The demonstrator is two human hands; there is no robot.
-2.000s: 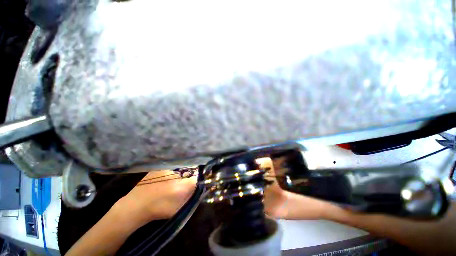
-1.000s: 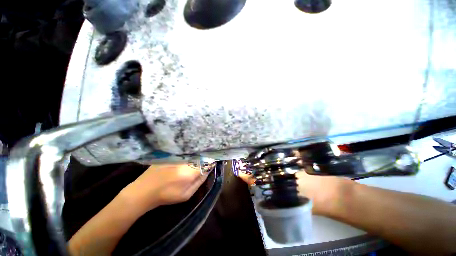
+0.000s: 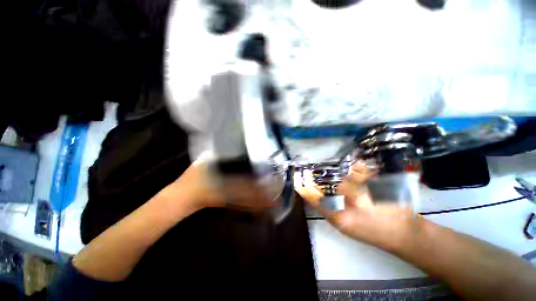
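Observation:
A large dark cloth [image 3: 247,253] lies on the white table under the machine and hangs toward the front edge. The white sewing machine head [image 3: 376,64] with a blue stripe fills the top right. My left hand [image 3: 229,188] lies on the cloth left of the needle area, partly hidden by blurred machine parts. My right hand [image 3: 364,206] is right of the needle area, its fingers near the small shiny parts [image 3: 320,175]. The tension assembly [image 3: 395,144] with its pale knob covers part of it. Whether either hand grips the cloth cannot be told.
A dark pad [image 3: 457,171] lies under the machine arm. Snips [image 3: 524,189] and a small dark block [image 3: 530,226] lie at the far right. A measuring tape [image 3: 382,292] runs along the front edge. Dark cloth is heaped at the upper left, and a blue strip [image 3: 69,167] is on the left.
The view has pulled back and shifted, so the machine head sits higher and further right. More cloth and table show. My right fingers now show beside the needle area.

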